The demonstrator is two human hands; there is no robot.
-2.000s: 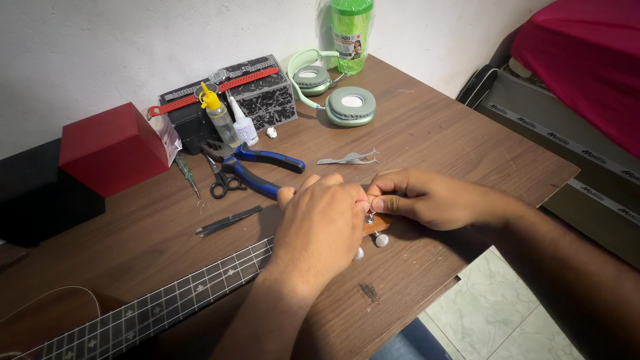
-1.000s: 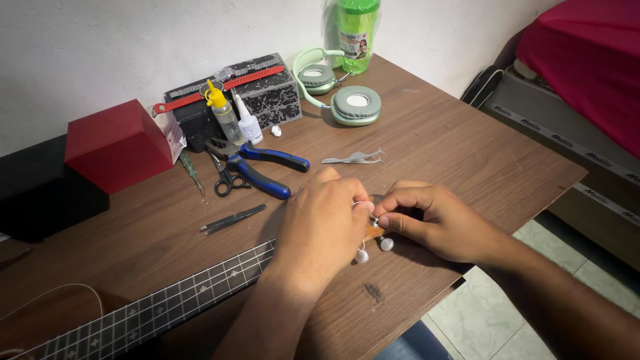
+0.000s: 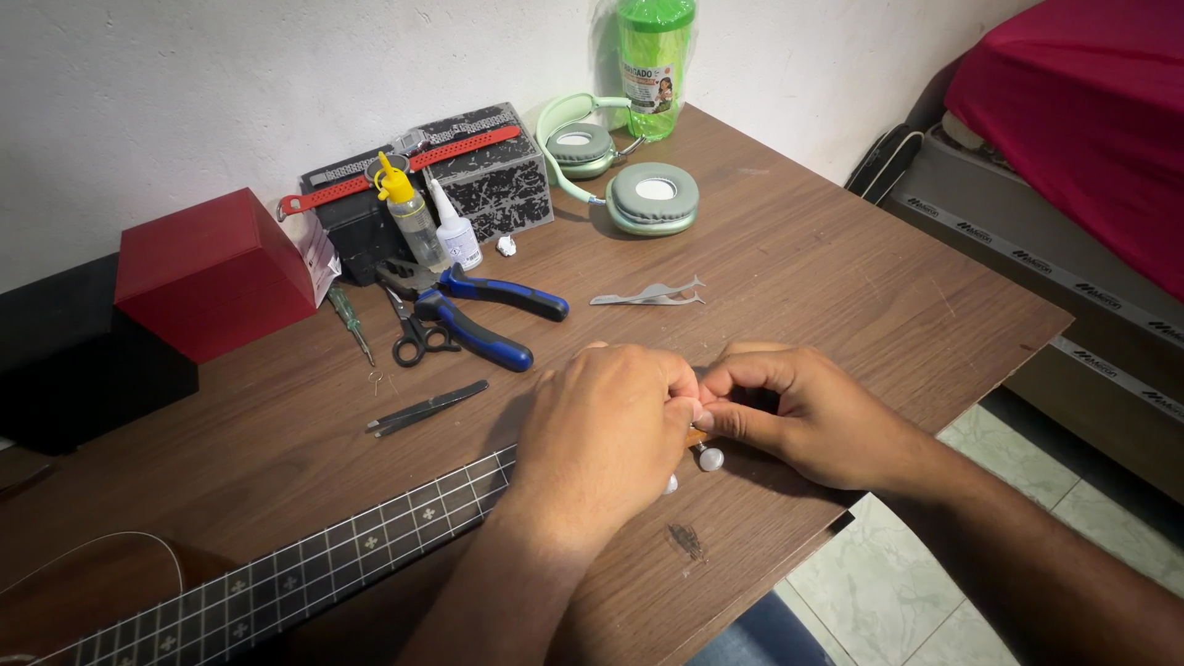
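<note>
A ukulele-like stringed instrument lies on the wooden table, its dark inlaid fretboard running from the lower left toward the middle. My left hand covers most of its headstock, with thumb and forefinger pinched at the far end. My right hand meets them there, its thumb and forefinger pinched too. What the fingertips pinch is too small and hidden to name. A piece of the orange-brown headstock shows below the fingers, beside a pearly white tuning peg button. Another button shows partly under my left hand.
Behind my hands lie pliers, scissors, black tweezers, metal tweezers and a screwdriver. Farther back are headphones, a green bottle, small bottles, watches and boxes. The table's edge runs below my right forearm.
My hands stay together at the headstock, and their fingertips have shifted slightly. The gap between the two hands' fingers has narrowed since one second ago.
</note>
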